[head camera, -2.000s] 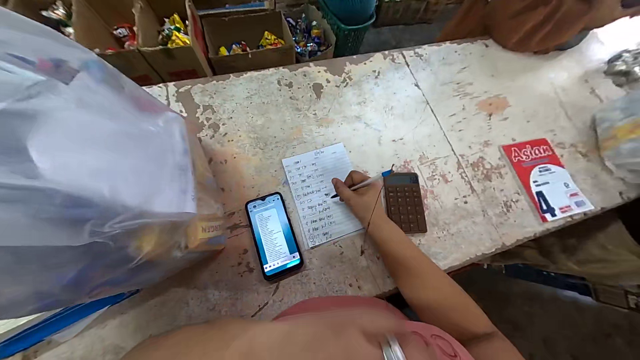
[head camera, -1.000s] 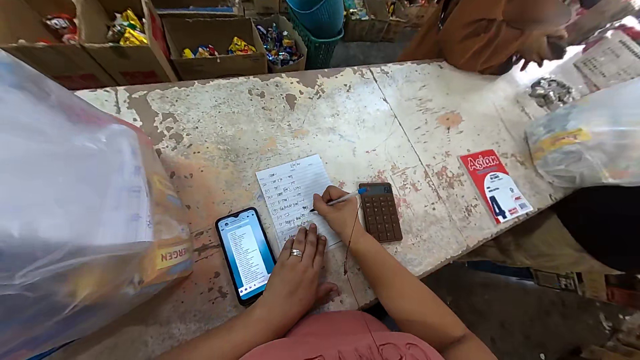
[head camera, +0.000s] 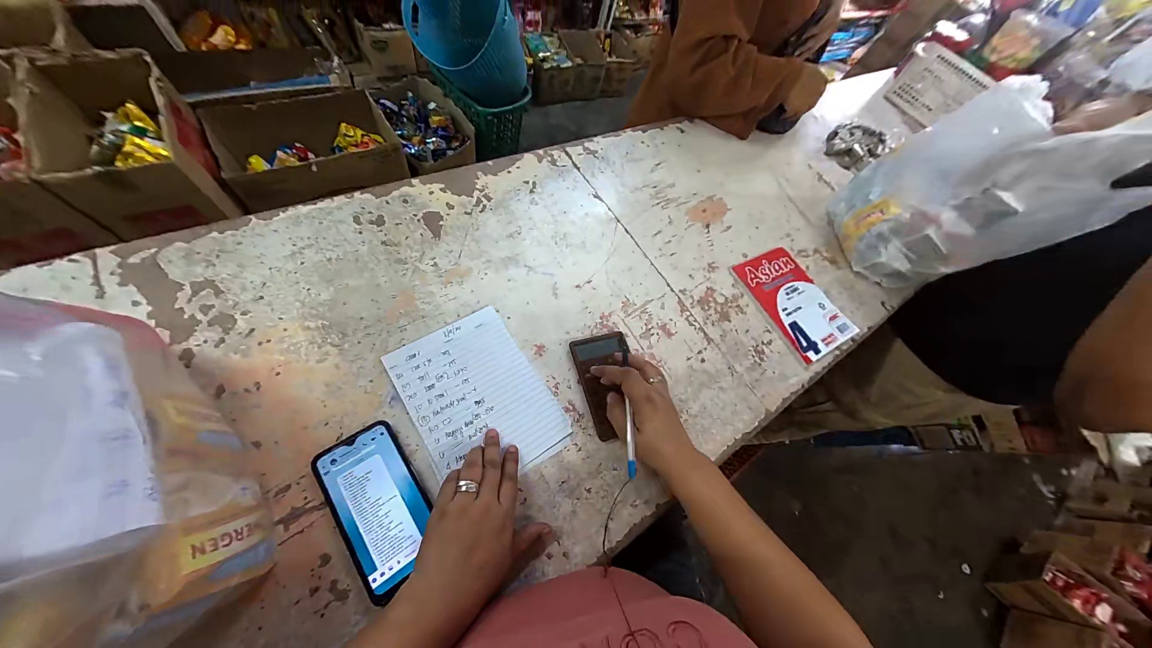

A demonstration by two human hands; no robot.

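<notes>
My left hand [head camera: 481,522] lies flat with its fingers on the lower edge of a lined paper sheet [head camera: 477,378] bearing handwriting. Just left of it, a smartphone [head camera: 376,508] with a lit screen of text rests on the table. My right hand [head camera: 643,405] is over a brown calculator [head camera: 596,382], a finger on its keys. A pen [head camera: 631,441] with a blue end is held in that same hand, pointing back toward me, with a thin dark cord near its end.
Plastic bags of goods stand at the left [head camera: 81,486] and right [head camera: 972,198] of the worn table [head camera: 504,234]. A red and white pad [head camera: 794,304] lies near the edge. Cardboard boxes [head camera: 306,171] and baskets [head camera: 477,54] are beyond. A person's brown sleeve [head camera: 720,63] leans there; another person is at right.
My right hand has moved from writing on the paper to the calculator, with the pen turned in its grip. My left hand, out of sight on the paper two seconds ago, now rests there.
</notes>
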